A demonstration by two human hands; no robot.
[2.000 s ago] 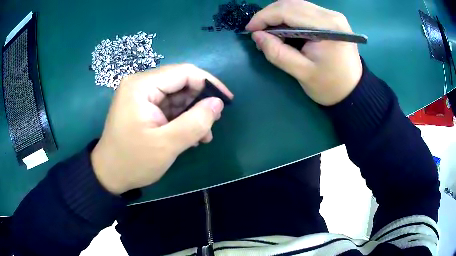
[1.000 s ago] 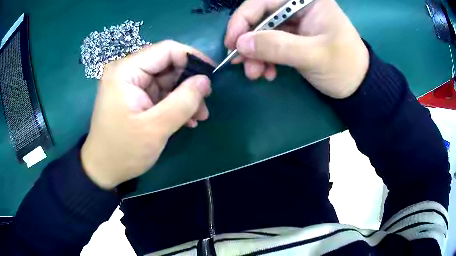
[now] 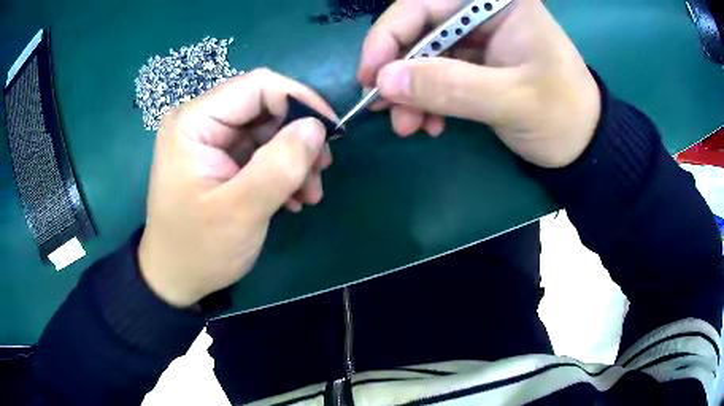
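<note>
My left hand (image 3: pixel 230 182) pinches a small black strip (image 3: pixel 308 113) between thumb and forefinger, over the green table. My fingers hide most of the strip. My right hand (image 3: pixel 484 87) holds silver tweezers (image 3: pixel 446 36) with round holes in the handle. The tweezer tip points down-left and is at the strip's right end. Whether the tip grips a tiny part there is too small to tell. A heap of small silver-white parts (image 3: pixel 179 78) lies beyond my left hand. A heap of small black parts (image 3: pixel 349 9) is partly cut off at the top edge.
The green table (image 3: pixel 413 214) has a curved near edge before my body. A long mesh-like panel (image 3: pixel 40 155) with white end tabs lies at the far left. A dark strip (image 3: pixel 703 30) lies at the upper right edge. A red object (image 3: pixel 705 151) shows beyond the table at right.
Two seconds ago the tweezers were at the black heap; my right hand has since brought them to the strip's end. Over the last second both hands have shifted only slightly.
</note>
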